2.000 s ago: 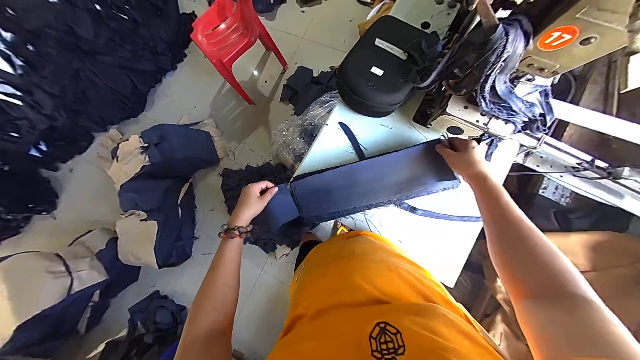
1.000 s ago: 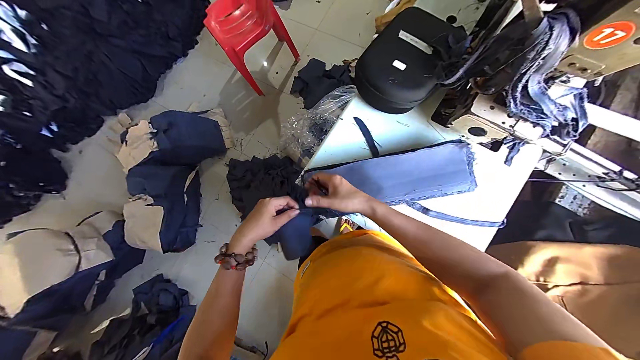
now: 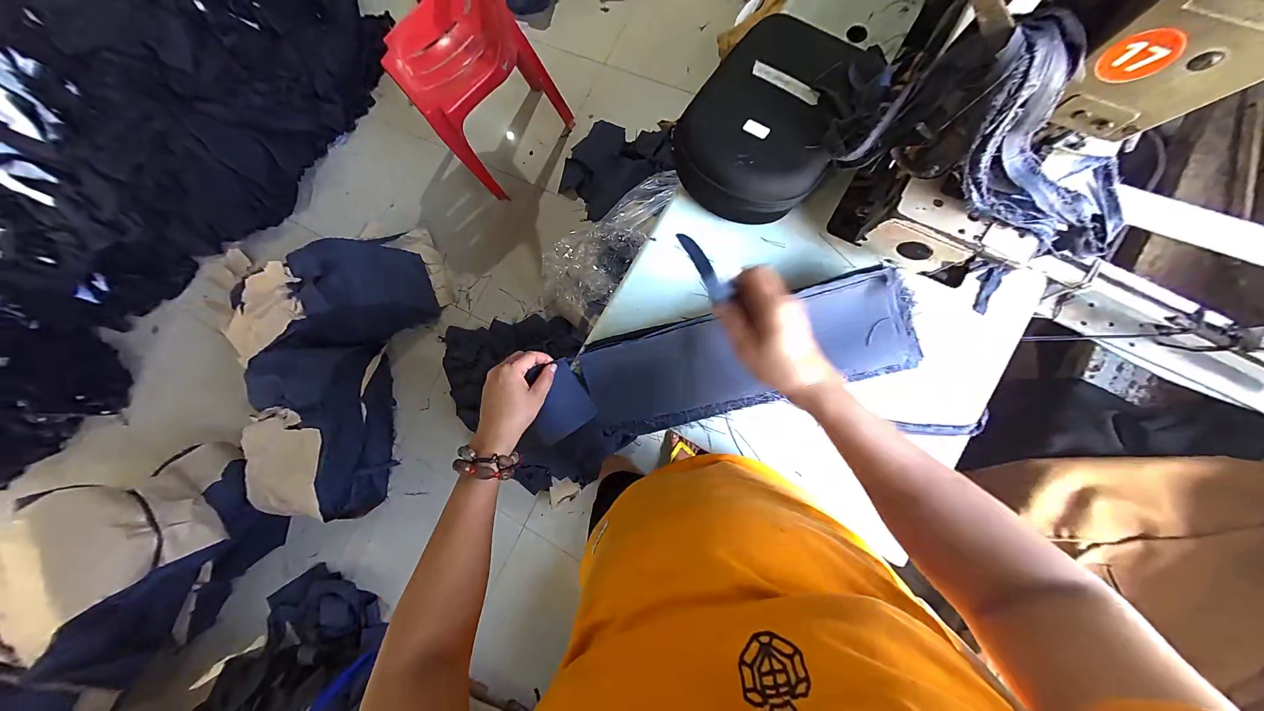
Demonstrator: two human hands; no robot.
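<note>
My left hand (image 3: 515, 395) pinches the edge of a small dark blue fabric piece (image 3: 565, 405) that hangs at the table's left edge. A stack of long navy fabric panels (image 3: 671, 365) with frayed edges lies across the white table (image 3: 790, 444). Above the panels is my right hand (image 3: 770, 336), blurred, its fingers at the lower end of a narrow dark blue strip (image 3: 699, 265). Whether they grip the strip cannot be told. Another narrow strip (image 3: 938, 429) lies by the table's right edge.
A black zip case (image 3: 760, 118) stands at the table's back beside a sewing machine (image 3: 1126, 69) draped with fabric strips. On the floor are a red plastic chair (image 3: 459, 74), fabric bundles (image 3: 341, 296), dark scraps (image 3: 494, 355) and a clear plastic bag (image 3: 597, 252).
My right hand has moved from beside my left hand, at the panels' left end, rightward to over their middle near the narrow strip. My left hand still holds fabric at the table's edge.
</note>
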